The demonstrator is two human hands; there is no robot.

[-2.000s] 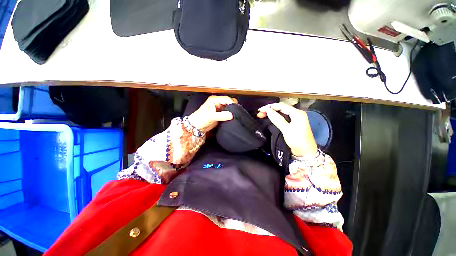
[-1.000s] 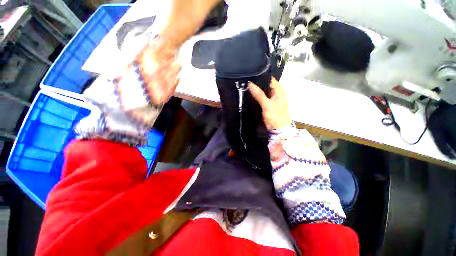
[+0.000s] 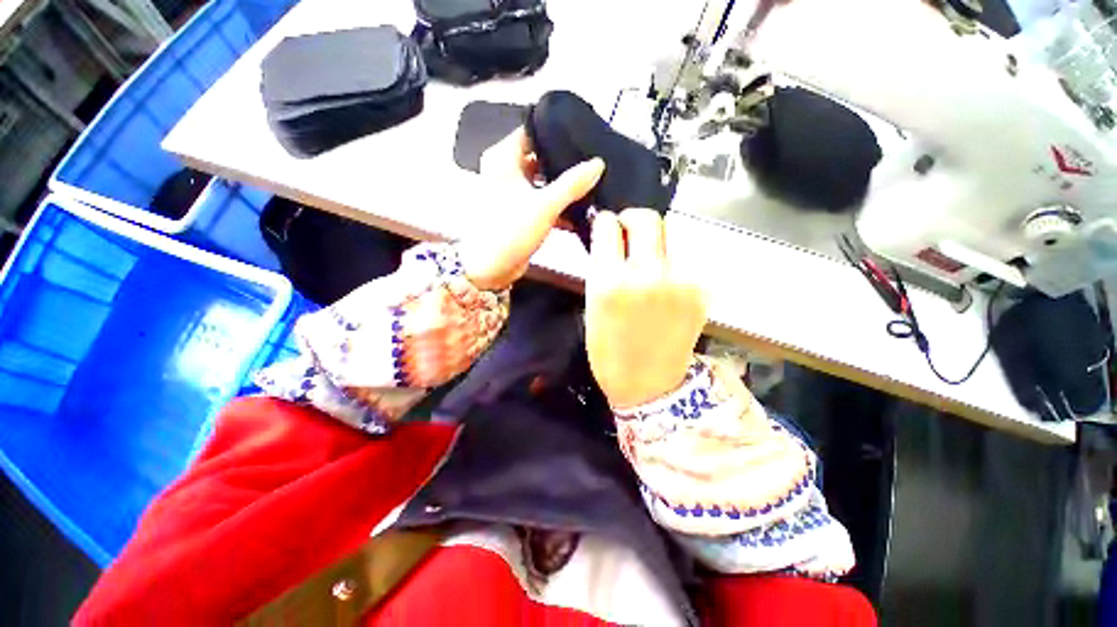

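Note:
A black fabric pouch [image 3: 600, 153] is held over the front edge of the white table, just left of the sewing machine's needle area. My left hand [image 3: 521, 214] grips its left side, with the thumb across the front. My right hand [image 3: 646, 300] holds its lower edge with bent fingers. The fingertips and the pouch's lower part are partly hidden. A flat black panel [image 3: 486, 132] lies on the table just behind my left hand.
A stack of black panels [image 3: 343, 92] and black pouches [image 3: 484, 37] lie at the back left. The white sewing machine [image 3: 980, 159] stands right, with red-handled snips [image 3: 884, 284] before it. Black pieces [image 3: 1051, 355] lie far right. A blue crate [image 3: 135, 367] stands left.
My left hand has come from the raised upper left onto the pouch. The pouch has tilted and its long hanging part no longer shows. My right hand has moved down slightly.

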